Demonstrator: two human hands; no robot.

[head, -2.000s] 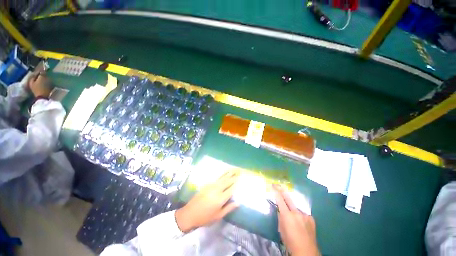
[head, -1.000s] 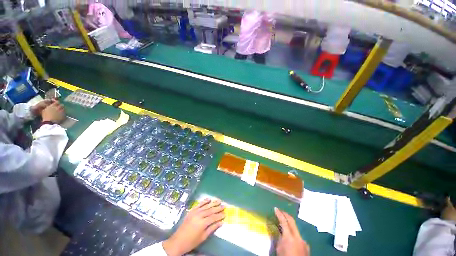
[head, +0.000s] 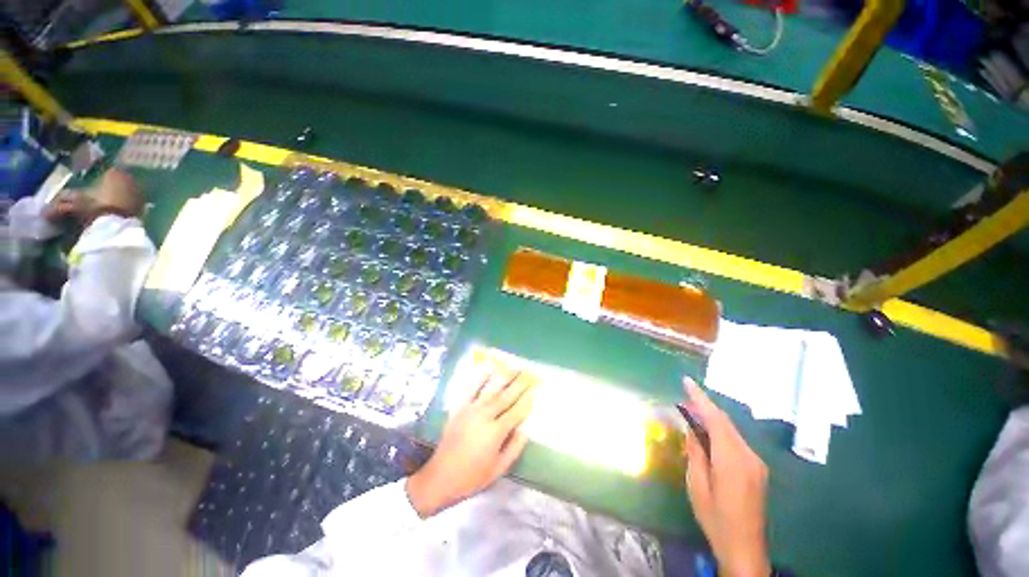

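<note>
A release liner sheet lies in front of me, mostly washed out by glare, with yellow patches at its right end. My left hand lies flat on the liner's left part, fingers spread, holding nothing visible. My right hand is just right of the liner's right end. It holds dark tweezers between thumb and fingers; their tip is small and blurred. I cannot tell whether the tweezers hold a film piece.
A clear blister tray with round modules lies at the left. An amber film stack and white paper sheets lie beyond the liner. A dark module tray is low at the left. A person's sleeve is at far left, another at the right edge.
My right hand has moved right, off the liner's right end, and the tweezers show more clearly. My left hand stays on the liner. The view tilted up and then down again.
</note>
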